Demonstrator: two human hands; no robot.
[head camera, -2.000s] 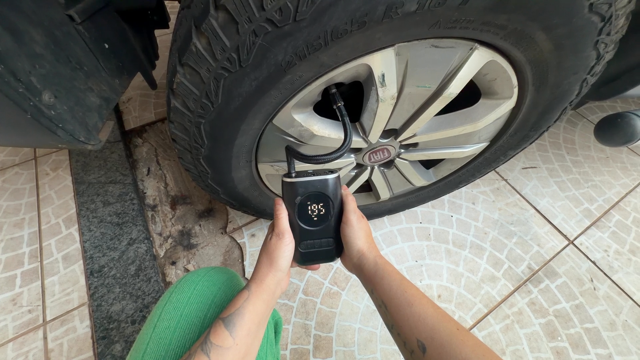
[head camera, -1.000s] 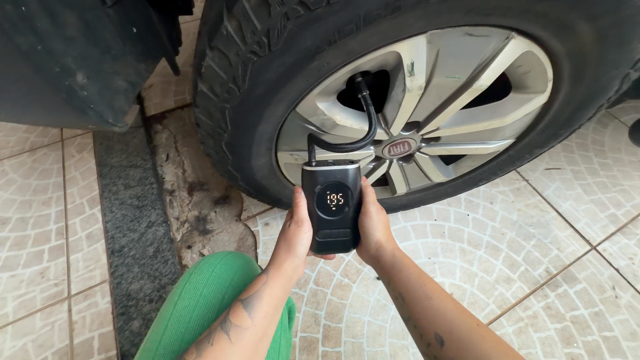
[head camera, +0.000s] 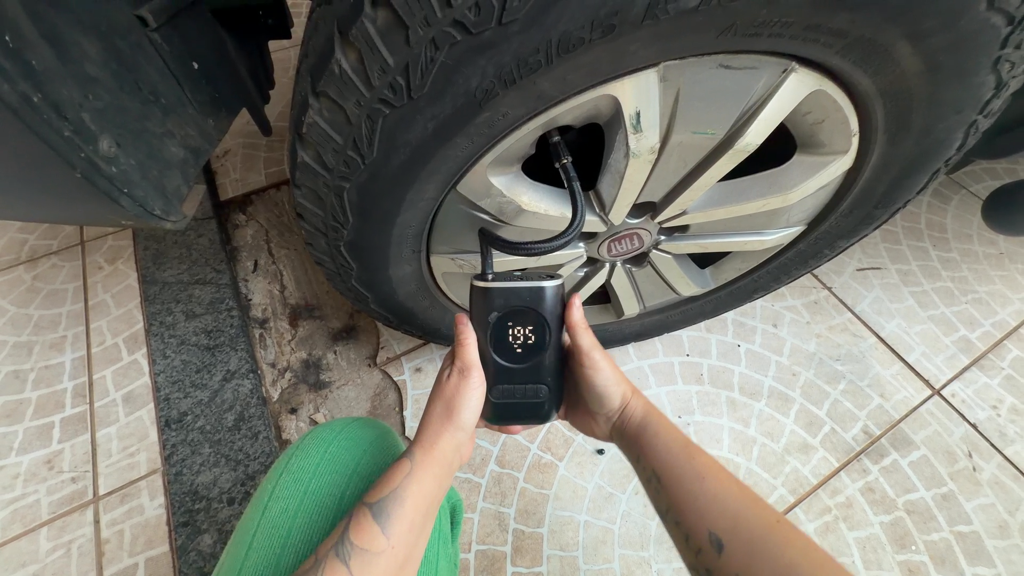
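A black portable tire inflator (head camera: 518, 376) with a lit round display is held upright between both hands, its row of buttons facing me. My left hand (head camera: 458, 388) grips its left side and my right hand (head camera: 596, 376) its right side, thumbs near the upper edges. From the inflator's top a black braided air hose (head camera: 532, 246) curves up to a metal-ended connector (head camera: 559, 150) in an opening of the silver alloy wheel (head camera: 688, 152). The valve itself is hidden in the dark opening. Around the wheel is a black rubber tire (head camera: 384, 208) with chunky tread.
Dark plastic car bodywork (head camera: 104, 112) hangs at the upper left. Below lie a grey stone strip (head camera: 208, 384), rough broken concrete (head camera: 300, 344) and patterned floor tiles (head camera: 760, 400). My green-clad knee (head camera: 336, 472) is at the lower left. A small black piece (head camera: 600, 452) lies on the tiles.
Both hands still hold the inflator, and the hose stays at the wheel. The display reads 1.95 now and 1.85 two seconds ago. The view has shifted somewhat.
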